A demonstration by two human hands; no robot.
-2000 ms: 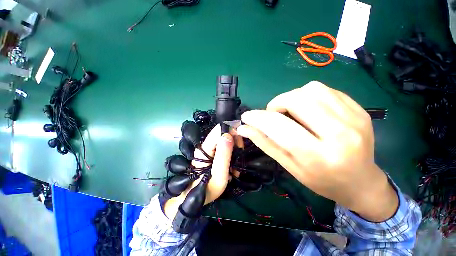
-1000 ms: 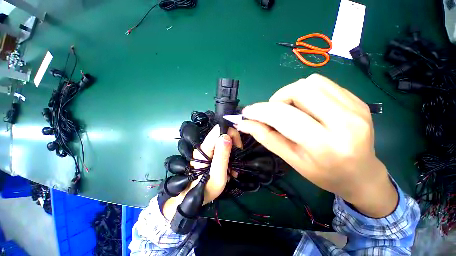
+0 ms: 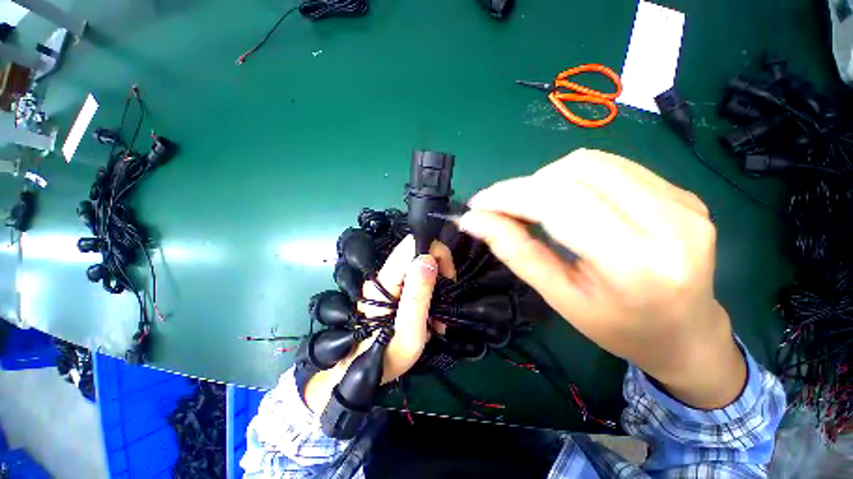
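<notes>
A black cable connector [image 3: 431,192] stands upright with its notched end up, its neck pinched between the thumb and a finger of my left hand [image 3: 409,304]. Several more black connectors [image 3: 360,374] fan out around that hand, their thin cables gathered in it. My right hand [image 3: 608,248] pinches a small blade [image 3: 443,216], its tip at the upright connector's tapered body. The blade's handle is mostly hidden by my fingers. Red wire ends [image 3: 488,405] show below the bunch.
Orange-handled scissors [image 3: 586,94], a white card [image 3: 652,56] and a single connector [image 3: 674,110] lie at upper right. A large dark cable pile [image 3: 818,206] lines the right edge. A cable bunch [image 3: 117,210] and a white slip [image 3: 80,128] lie left. Blue bins [image 3: 140,416] are below left.
My right hand has shifted slightly right and its grip has tilted; the blade shows thinner. The upright connector has moved slightly right. My left hand stays nearly still, holding the same bunch.
</notes>
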